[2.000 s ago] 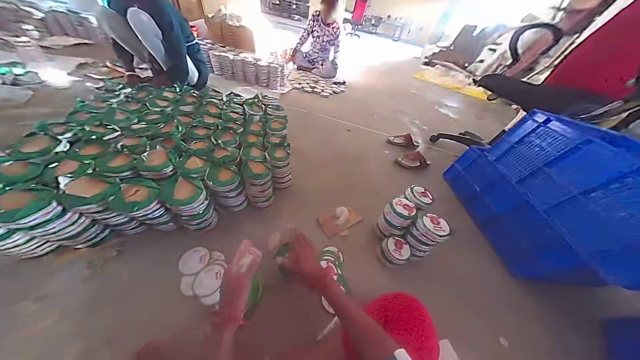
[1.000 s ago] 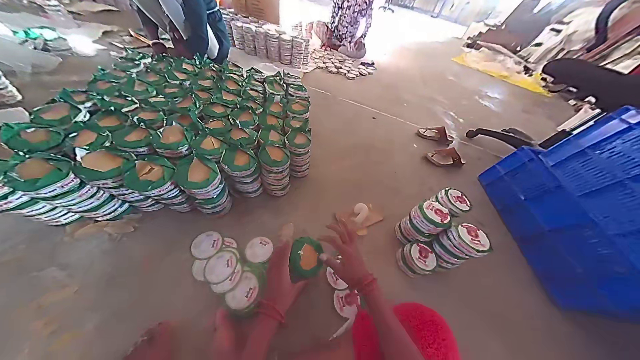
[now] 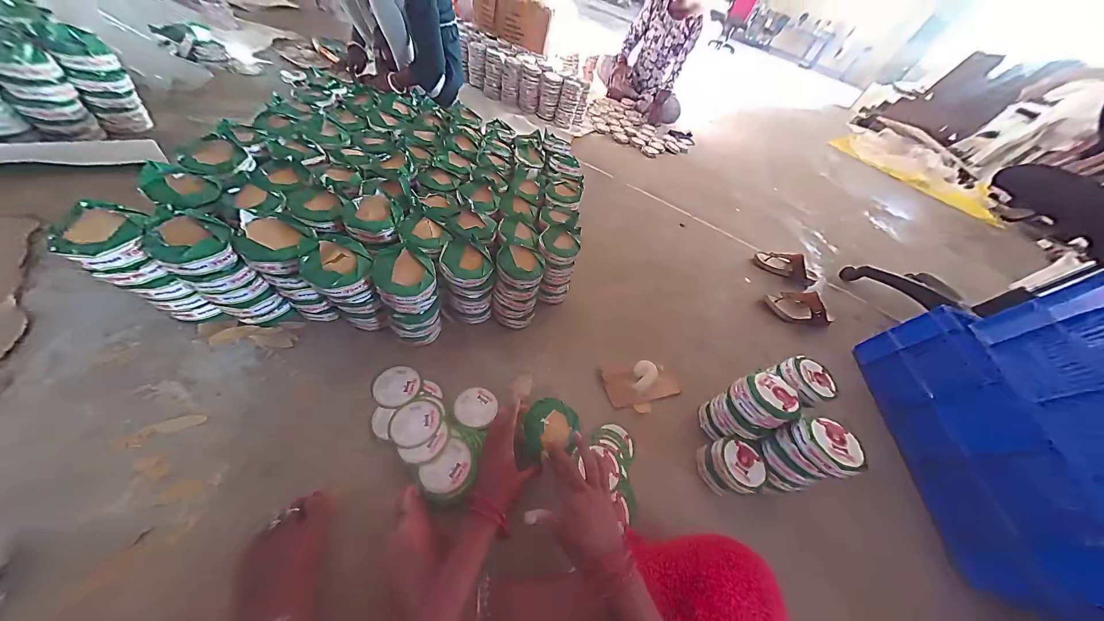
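Observation:
A round piece with a folded green rim and a brown centre is between my hands. My left hand grips its left side. Fingers of my right hand touch its face from below and to the right; a white spot shows by the right thumb. Round white-faced discs with green edges lie loosely piled left of my left hand. More printed round discs stand in a row, partly behind my right hand. A small brown board with a white curved thing on it lies on the floor ahead.
Many stacks with green-rimmed tops stand ahead on the left. Short printed stacks stand at right, beside a blue plastic crate. Sandals lie beyond. A red cushion-like thing is near me. Two people work farther back.
The green-rimmed piece, held up in my left hand one second ago, now has my right fingers on its face. My right hand was apart from it, fingers spread, then.

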